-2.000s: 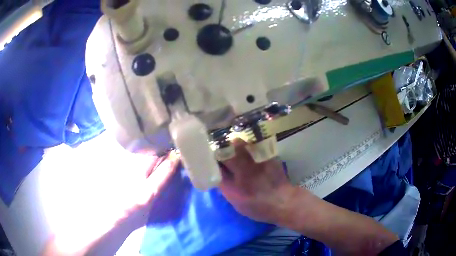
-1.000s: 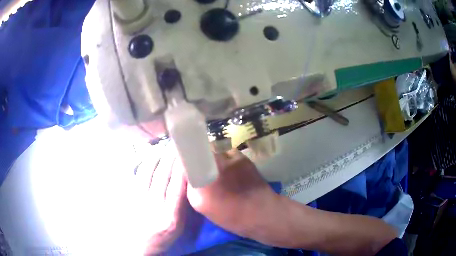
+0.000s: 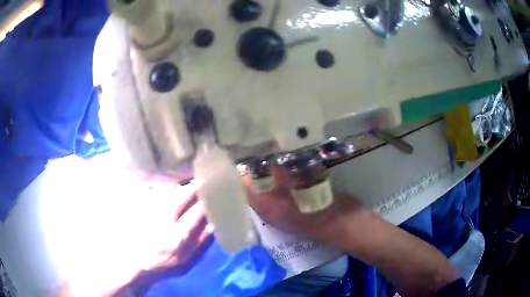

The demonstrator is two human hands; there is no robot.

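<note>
The cream sewing machine head (image 3: 348, 81) fills the upper middle, with a pale plastic tab (image 3: 224, 197) hanging from its left end. My right hand (image 3: 290, 212) reaches in from the lower right, its fingers hidden behind the metal parts under the head. My left hand (image 3: 189, 241) lies left of the tab, partly washed out by lamp glare. Royal blue cloth (image 3: 232, 272) lies below the tab, near my left hand. The needle area is hidden, and whether either hand grips the cloth cannot be told.
Very bright glare (image 3: 99, 226) covers the left tabletop. A yellow box (image 3: 461, 133) with clear plastic bags stands at the right. A thin brownish strip (image 3: 395, 141) lies behind the head. A ruler scale (image 3: 407, 200) runs along the table edge. Blue cloth (image 3: 58, 87) is heaped upper left.
My right hand has shifted rightward from where it was one second ago, and more of the ruler scale shows. The blue cloth below the tab is more exposed. The view has shifted slightly.
</note>
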